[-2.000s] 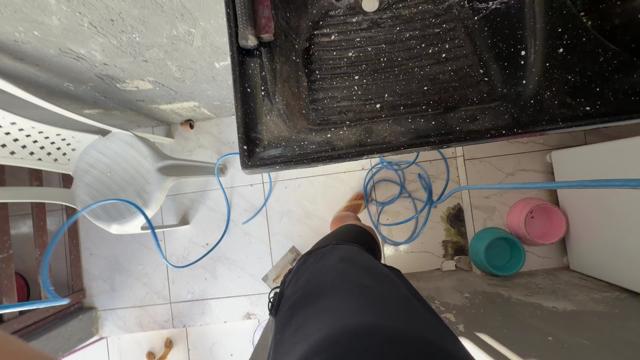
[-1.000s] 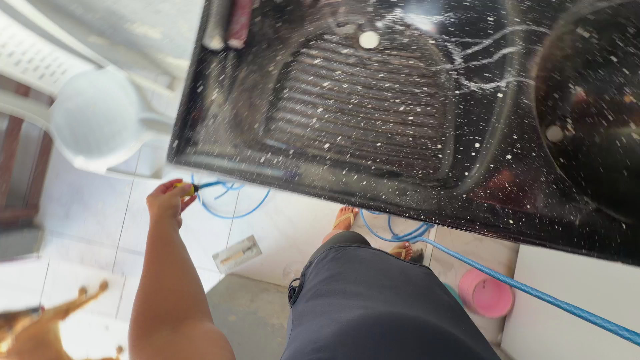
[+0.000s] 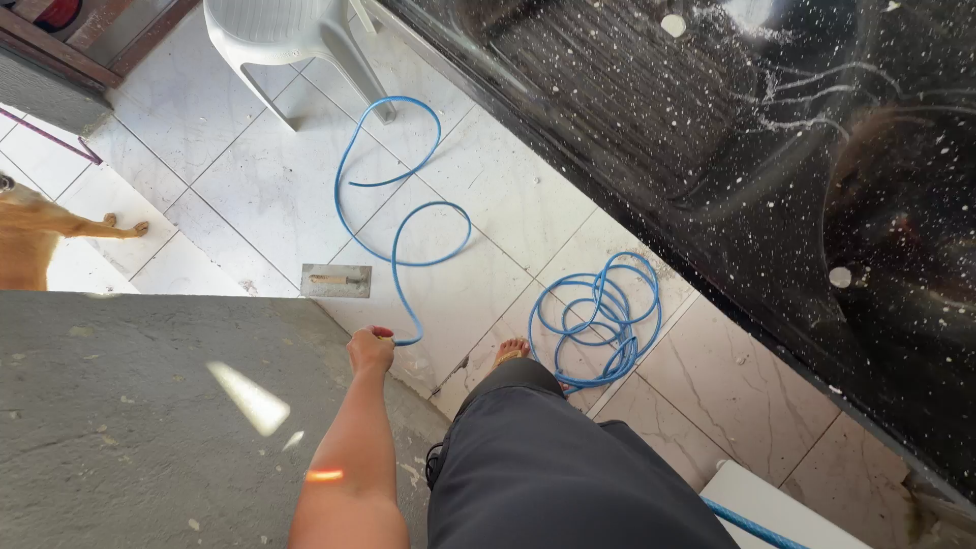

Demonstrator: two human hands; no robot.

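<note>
My left hand (image 3: 371, 349) is closed around one part of a thin blue cable or hose (image 3: 405, 305), which runs out of the fist and loops across the floor toward a white plastic chair (image 3: 278, 27). More of the blue line lies in a tangled coil (image 3: 602, 328) beside my foot. A plastering trowel with a wooden handle (image 3: 336, 280) rests flat on the tiles just above my left hand. My right hand is out of the frame.
A black speckled sink top (image 3: 686, 152) fills the upper right. A low grey wall (image 3: 137, 412) is at the lower left, with a tan dog (image 3: 30, 236) beyond it. At the lower right stands a white box-like object (image 3: 770, 511).
My left hand, absent two seconds ago, came into view one second ago near the sink top's corner and is now beyond the trowel, still gripping the blue line. The view has turned.
</note>
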